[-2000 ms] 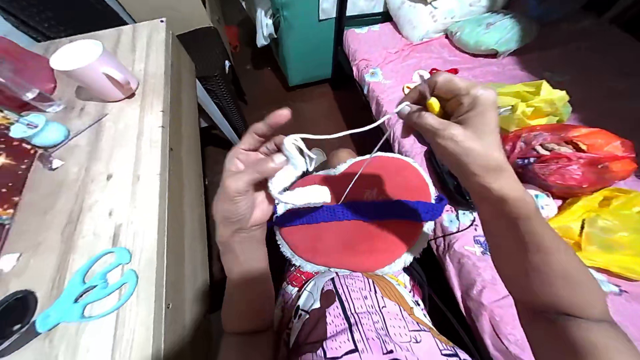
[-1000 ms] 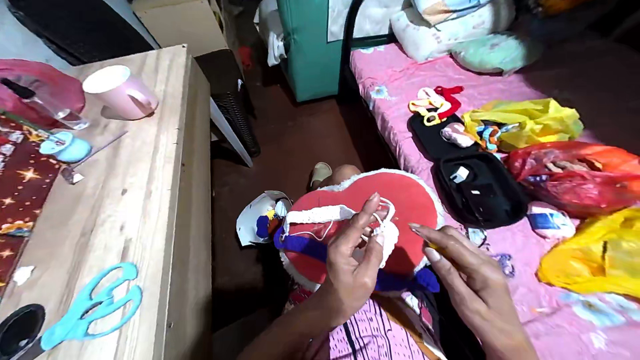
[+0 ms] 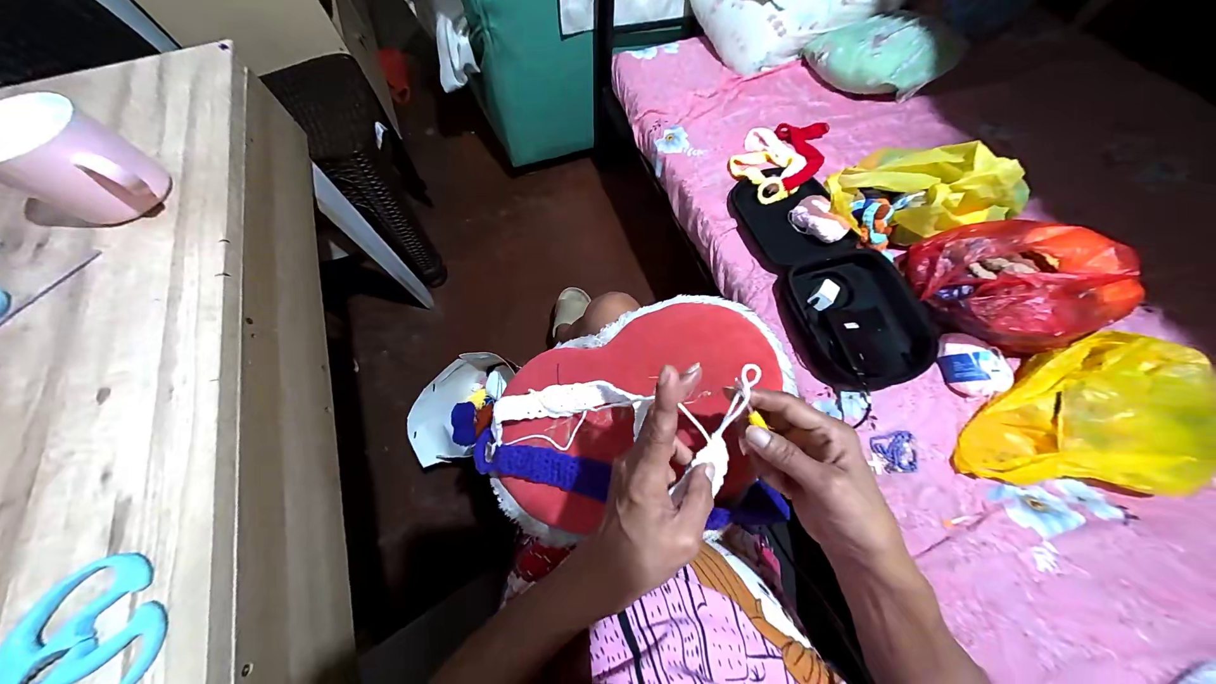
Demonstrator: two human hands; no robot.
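Note:
On my lap lies a red heart-shaped cushion (image 3: 703,332) with a fluffy white edge, crossed by a purple crocheted strip (image 3: 551,468). Above it my left hand (image 3: 660,484) pinches the end of a white crocheted piece (image 3: 708,465) between thumb and fingers. Another part of white crochet (image 3: 556,401) rests on the red surface. A white yarn loop (image 3: 749,378) stands up from the held end, beside the fingertips of my right hand (image 3: 807,451). My right hand holds a small yellow-handled tool (image 3: 757,419), probably a crochet hook; its tip is hard to make out.
At left a wooden table (image 3: 190,285) bears a pink mug (image 3: 81,161) and light blue scissors (image 3: 85,627). On the pink bed at right lie an open black case (image 3: 860,318), a yellow bag (image 3: 1092,418), a red bag (image 3: 1026,285) and a yarn ball (image 3: 974,366). Scraps fill a white container (image 3: 437,418).
Two seconds ago my right hand was raised at upper right with yarn stretched from the left hand; both hands are now close together low over the cushion. A raised yarn loop now shows between them.

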